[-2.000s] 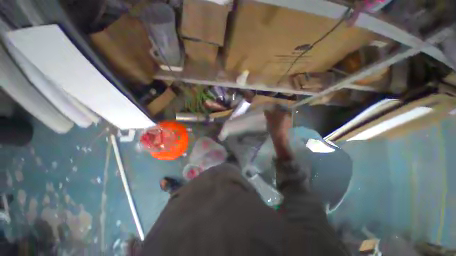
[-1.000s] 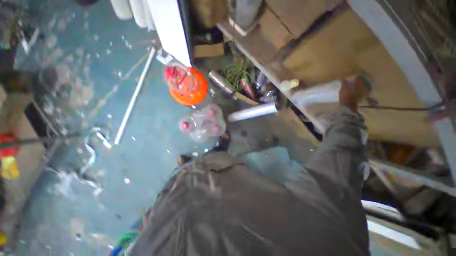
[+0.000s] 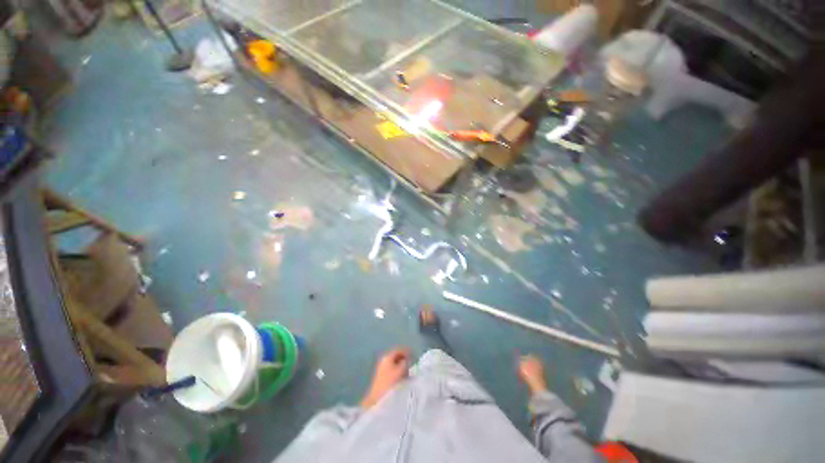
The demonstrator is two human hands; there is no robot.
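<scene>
My left hand (image 3: 389,369) is low in front of my body, fingers curled. My right hand (image 3: 532,371) hangs to the right of my body, small and blurred. I cannot make out anything in either hand. A white bucket (image 3: 185,357) stands on the floor at lower left, with a pale mass inside. A dark blue handle (image 3: 172,387) lies across its near-left rim. A green and blue round item (image 3: 286,353) is close behind the bucket's right side.
A glass-topped frame (image 3: 335,45) with cartons beneath stands ahead; an orange-handled tool (image 3: 470,136) is at its edge. A pale strip (image 3: 534,324) lies on the floor. White rolls (image 3: 733,294) and a white sheet (image 3: 715,420) are at right. A black-edged table (image 3: 50,307) is at left.
The view has swung from the shelf and cartons to the open floor and glass frame. My right hand was at a white roll by the shelf; now it hangs low, away from it.
</scene>
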